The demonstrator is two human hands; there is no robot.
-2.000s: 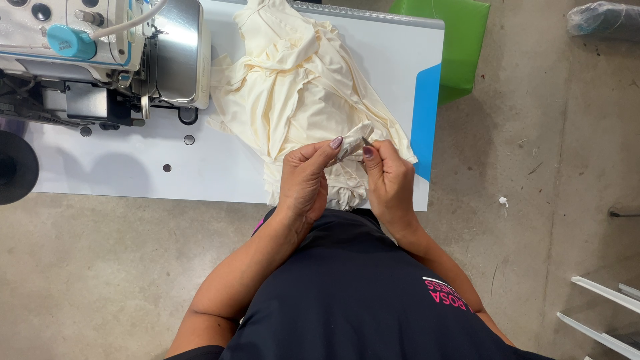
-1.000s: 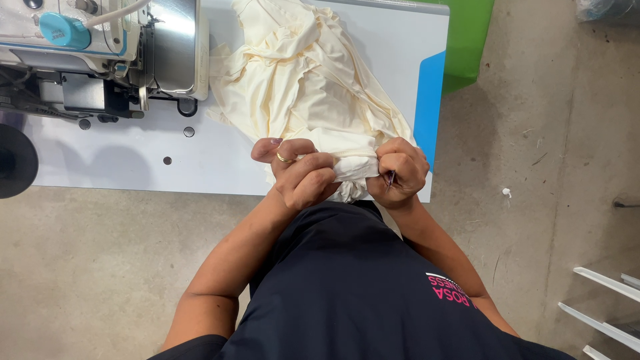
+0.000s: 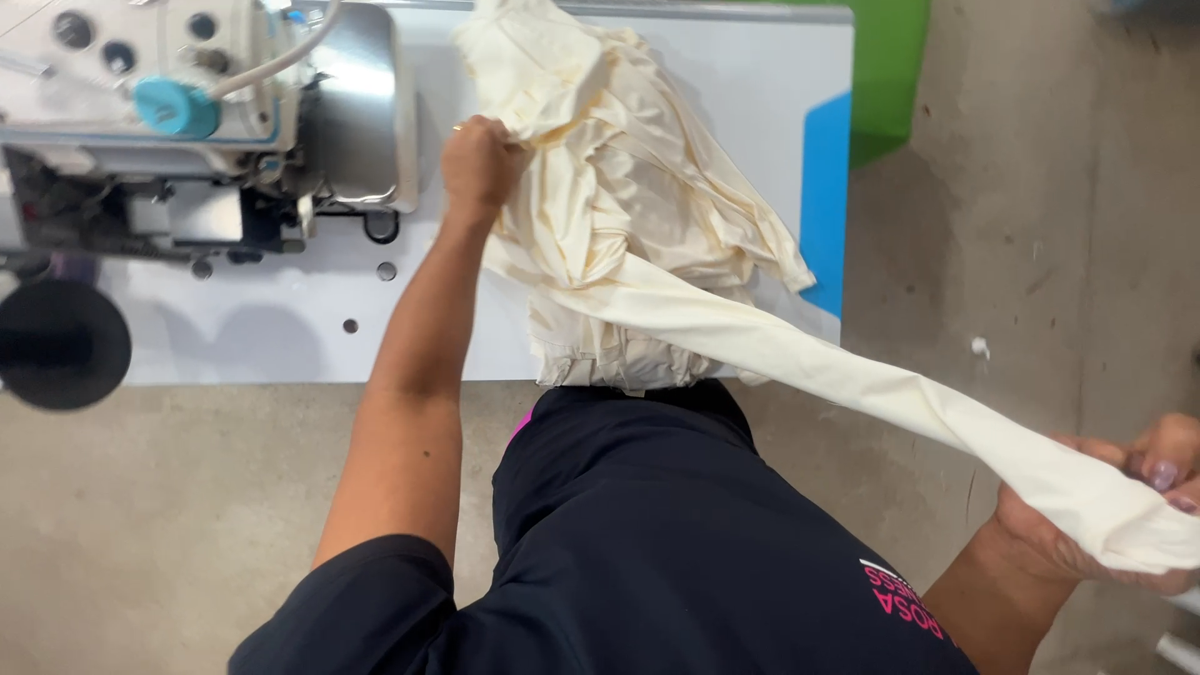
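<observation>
A heap of cream fabric [image 3: 647, 178], apparently a garment, lies on the white sewing table [image 3: 450, 347]. My left hand [image 3: 480, 167] grips the cloth at the heap's left side, its knuckles up. From the heap a long narrow piece like a sleeve [image 3: 787, 342] stretches past the table's edge to the lower right. Its far end lies in my right hand [image 3: 1092, 511], where fingers close on the cloth near the frame's right edge. Part of the right hand is cut off or hidden by the fabric.
An overlock sewing machine [image 3: 225, 112] with a blue knob stands at the upper left. Below it is a round black disc [image 3: 64, 345]. A green container [image 3: 886, 84] is beyond the table's right end. White bars [image 3: 1177, 652] show at the lower right.
My hands were close together at the table's front edge, working on the cloth. Now they are far apart, the left up at the heap and the right out to the right, with the sleeve-like piece stretched out.
</observation>
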